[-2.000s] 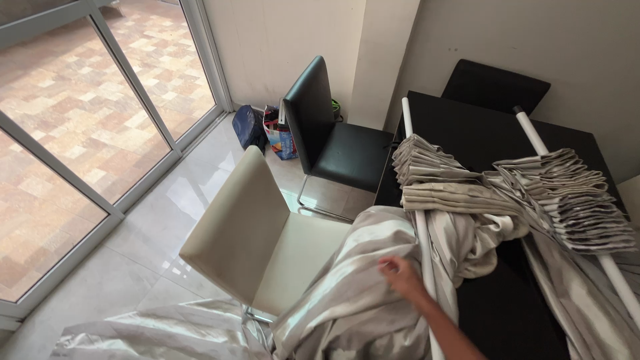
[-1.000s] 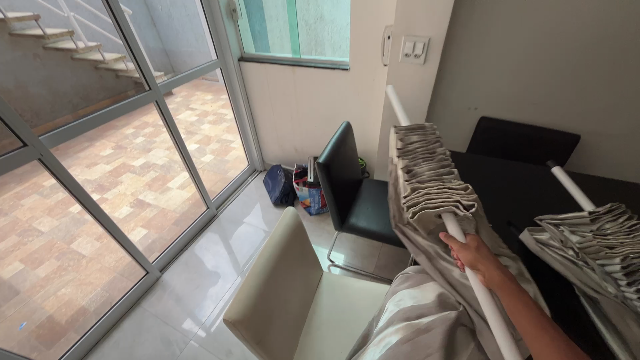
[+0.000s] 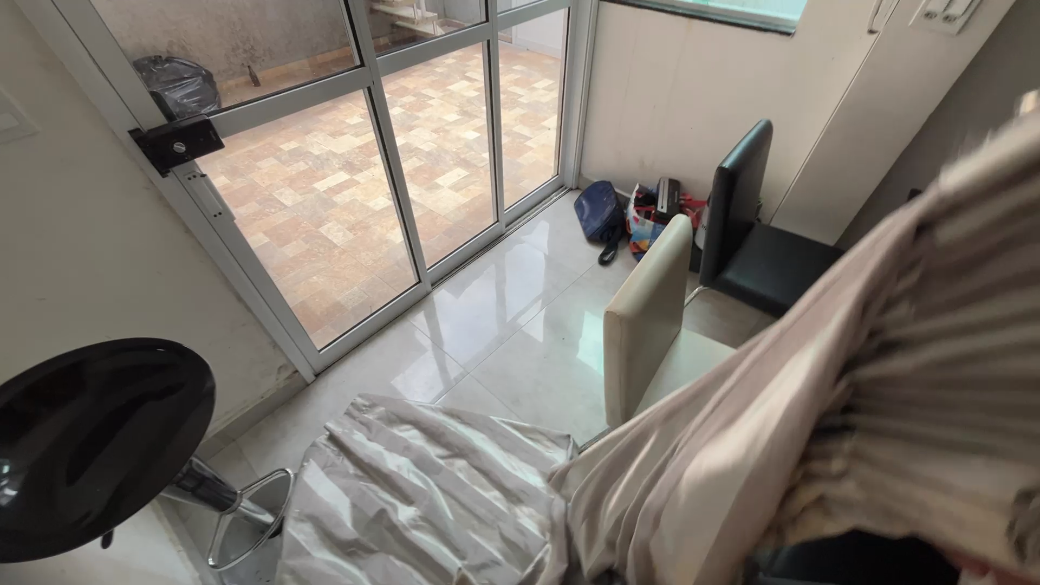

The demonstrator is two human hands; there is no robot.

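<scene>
A shiny beige-grey striped curtain (image 3: 699, 455) sweeps from the upper right down to the floor, where its lower part (image 3: 422, 496) spreads out in folds. Its gathered top hangs close to the camera at the right, blurred. A blurred pale tip (image 3: 1028, 103), perhaps the end of the white curtain rod, shows at the right edge. Only a small blurred reddish patch at the bottom right corner may be part of my right hand, beside the cloth; its grip is hidden. My left hand is not seen.
A cream chair (image 3: 646, 325) stands beside the curtain, with a black chair (image 3: 735, 211) behind it. Bags (image 3: 600, 211) lie by the wall. A black bar stool (image 3: 106, 439) with a chrome footrest is at the left. A sliding glass door (image 3: 398, 187) borders the tiled floor.
The gathered curtain, gripped by its white rod in my right hand one second ago, is now raised close to the camera. The view has swung left, bringing in the bar stool.
</scene>
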